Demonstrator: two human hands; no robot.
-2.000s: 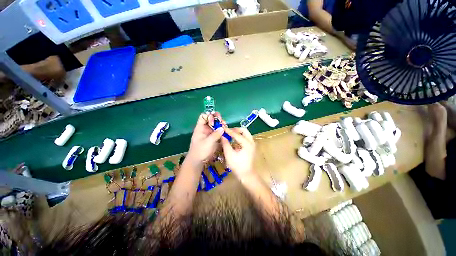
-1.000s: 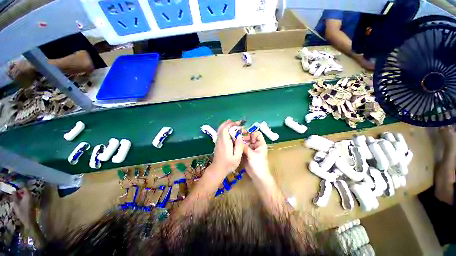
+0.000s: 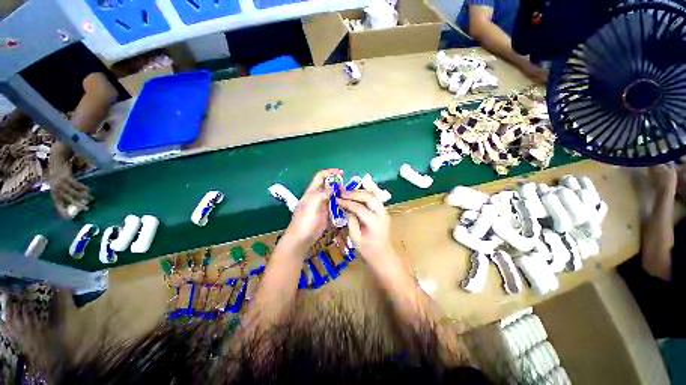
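Note:
My left hand [image 3: 307,214] holds a white plastic housing [image 3: 335,200] upright above the near edge of the green conveyor belt [image 3: 248,167]. A blue battery cell shows inside the housing. My right hand [image 3: 366,219] has its fingertips on the cell and the housing's right side. The fingers hide part of the housing. Several filled housings [image 3: 207,208] lie spaced along the belt to the left. A row of battery-and-board assemblies [image 3: 241,289] lies on the near bench, partly behind my left forearm.
A heap of empty white housings [image 3: 526,233] is at right, above a carton [image 3: 587,323]. A tan pile [image 3: 496,131] lies on the belt beside a black fan [image 3: 639,94]. A blue tray [image 3: 167,111] is on the far bench. Another person's hand [image 3: 69,194] is over the belt at left.
The board and cell held up earlier now sit as a blue cell inside a white housing in my hands. The belt's housings have shifted left. Another person's hand has reached over the belt at left.

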